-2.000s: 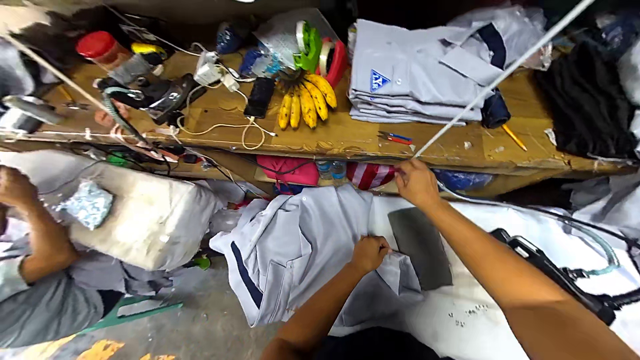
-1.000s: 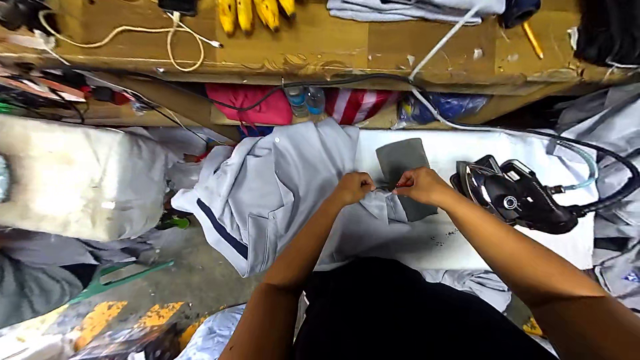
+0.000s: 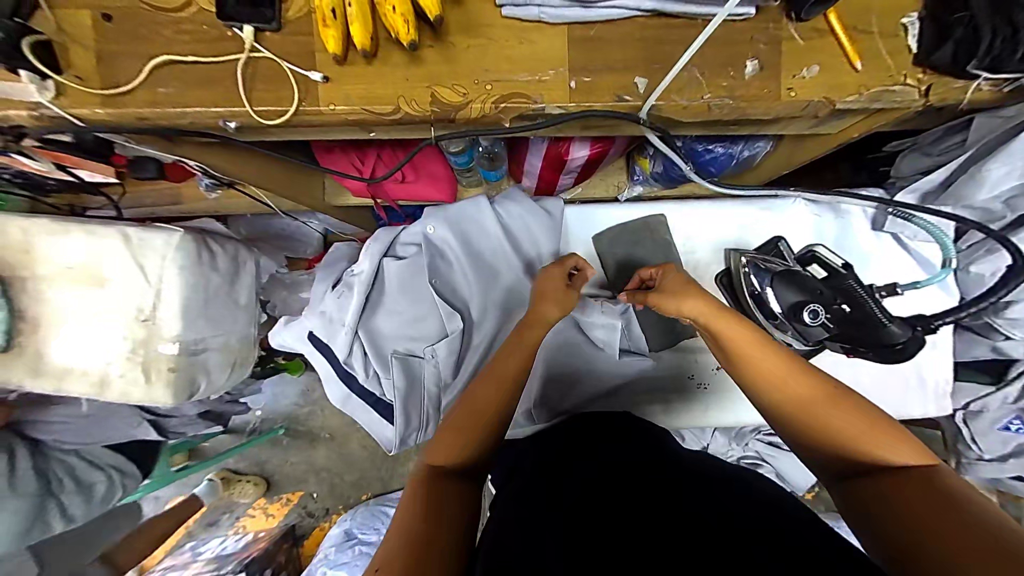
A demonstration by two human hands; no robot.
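A light grey shirt with buttons and a dark blue stripe lies spread over the white-covered ironing board and hangs past its left end. My right hand pinches the upper edge of a part of the shirt, over a dark grey cloth piece. Just left of it my left hand is above the shirt with thumb and fingertips curled close together; whether anything thin is between them cannot be told. To the right of both hands a black steam iron rests on the board, its soleplate side turned left.
Beyond the board runs a wooden table with bananas, a phone and a cable. A black cord crosses along its edge to the iron. Bottles stand beneath. A person's leg is at lower left, near another padded board.
Two seconds ago my right hand was up by the table edge; it has come down beside my left hand. My left hand has since come off the cloth edge. The view has shifted.
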